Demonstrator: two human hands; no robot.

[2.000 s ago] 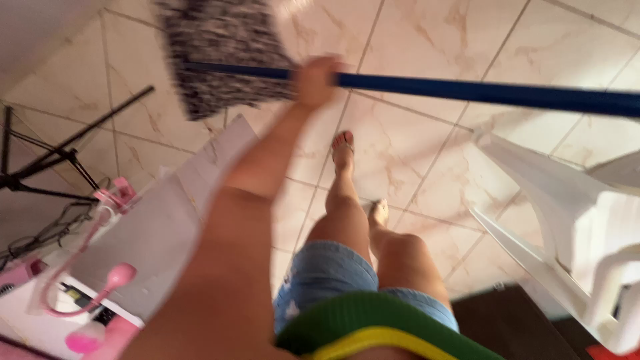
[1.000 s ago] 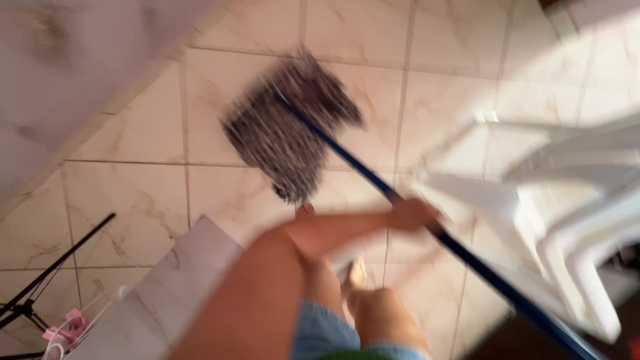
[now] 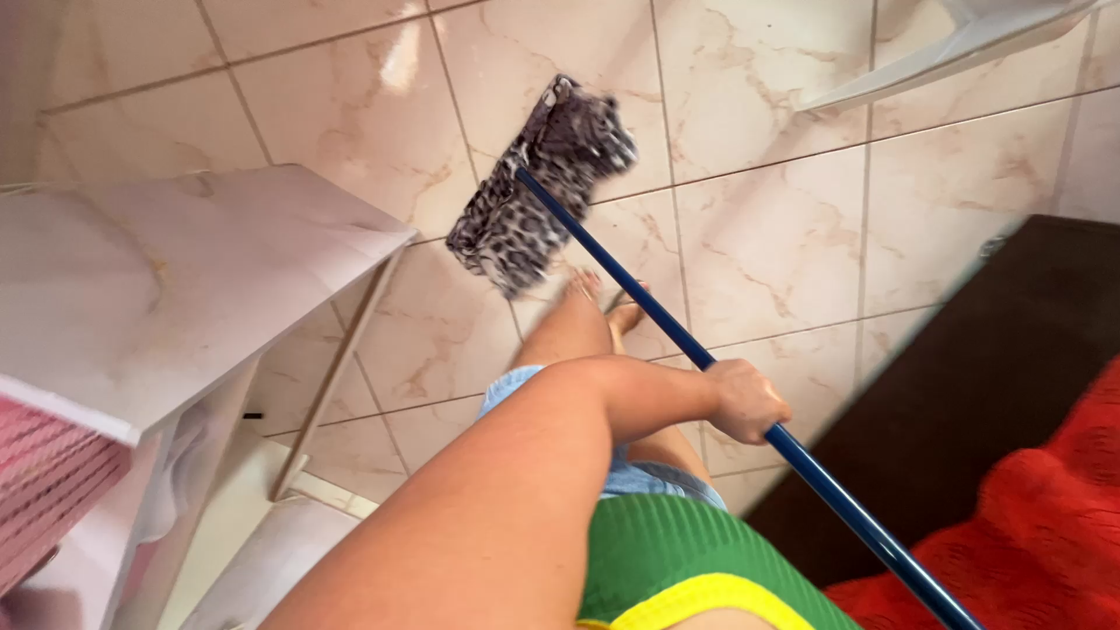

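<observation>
My left hand [image 3: 748, 401] is closed around a blue pole [image 3: 621, 276], its arm reaching across my body from the lower left. The pole runs from the lower right up to a head wrapped in a leopard-print cloth [image 3: 547, 179], which lies on the tiled floor [image 3: 770, 227] just beyond my feet. One end of the cloth is bunched and slightly blurred. My right hand is not in view; the lower end of the pole leaves the frame at the bottom right.
A marble-look tabletop [image 3: 192, 254] with a slanting leg [image 3: 341, 367] stands at left. White plastic furniture [image 3: 954, 61] is at the upper right. At lower right are a dark brown flat piece [image 3: 945, 376] and red fabric [image 3: 1050, 516].
The view has shifted a lot. The cloth-covered head has swung on the floor, and the pole, nearly level two seconds ago, now slants down to the right. My left hand has kept its hold.
</observation>
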